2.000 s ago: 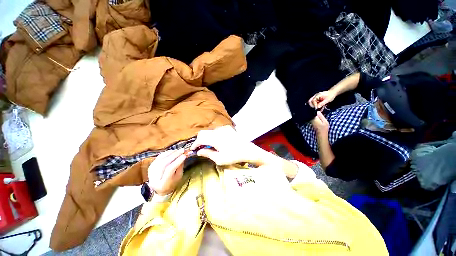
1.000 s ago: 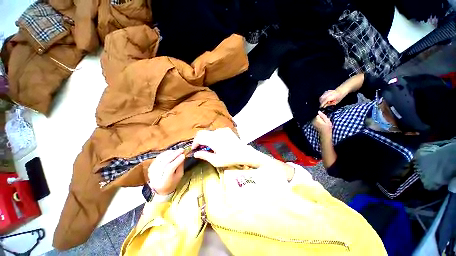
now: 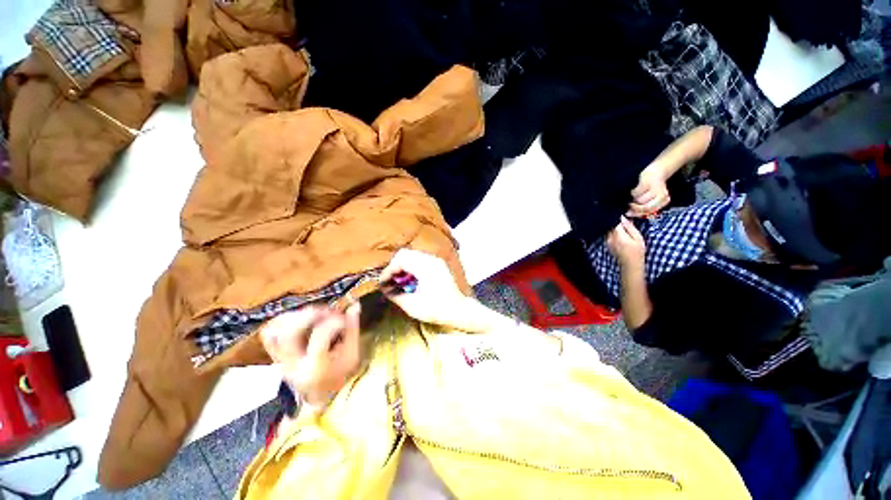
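A brown padded jacket (image 3: 322, 195) lies in front of me, its hem edge towards me, with a plaid lining strip (image 3: 230, 332) showing along the hem. My right hand (image 3: 425, 283) is at the right part of the hem, pinching the edge, with small dark snips (image 3: 403, 281) with red and blue glints in the palm. My left hand (image 3: 318, 352) is blurred, just below the hem, its fingers apart from my right hand; whether it holds cloth or thread cannot be seen.
The white table (image 3: 132, 234) bears brown jackets (image 3: 63, 146) upper left, black garments (image 3: 391, 59) on the far side, a phone (image 3: 65, 347), a red box (image 3: 29, 395) and a black hanger (image 3: 44, 469). A masked co-worker (image 3: 723, 254) sits at right near a red stool (image 3: 557, 293).
My left hand has moved left and down, away from my right hand, and is blurred. My right hand has opened slightly around the hem edge. The jacket lies nearly the same.
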